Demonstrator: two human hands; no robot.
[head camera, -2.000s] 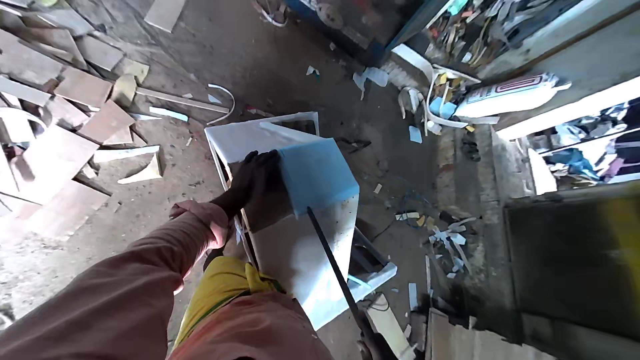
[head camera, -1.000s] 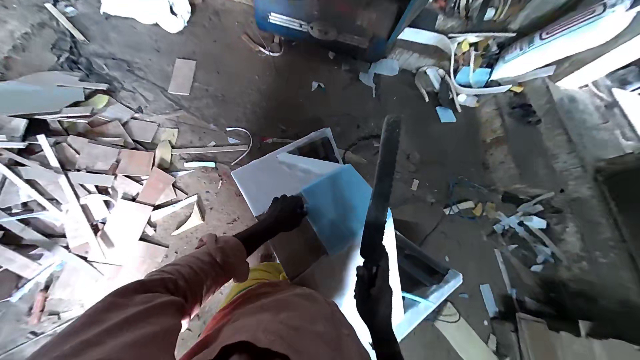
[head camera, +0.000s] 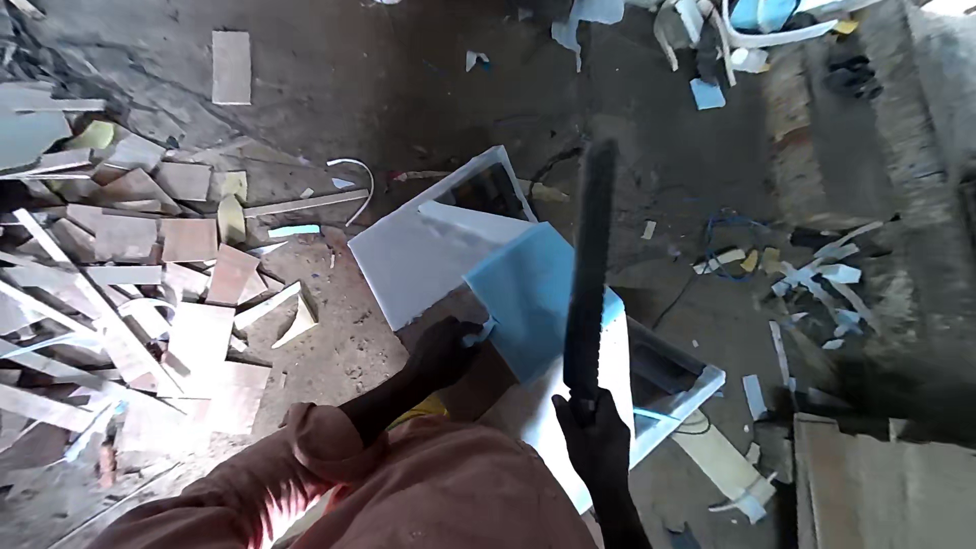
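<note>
My right hand (head camera: 595, 442) grips the handle of a long dark saw-like blade (head camera: 591, 267), which points up and away with a toothed edge on its right side. My left hand (head camera: 446, 352) pinches a small light-blue scrap (head camera: 482, 332) at the near left edge of a light-blue sheet or block (head camera: 526, 297). That blue piece lies over white panels (head camera: 427, 252) and a brown surface. Beneath and to the right is a white frame (head camera: 679, 415) with a dark inside. How far the blue piece reaches behind the blade is hidden.
Flat offcuts (head camera: 191, 240) and long strips are heaped on the floor at the left. A cardboard-like box (head camera: 884, 488) stands at the lower right. Blue and white scraps (head camera: 831, 278) lie at the right, near thin cables. More scraps are at the top right.
Two seconds ago the blade pointed down toward my right hand, its tip by the blue piece; it now stands raised. My left hand has moved from on top of the blue piece to its near edge.
</note>
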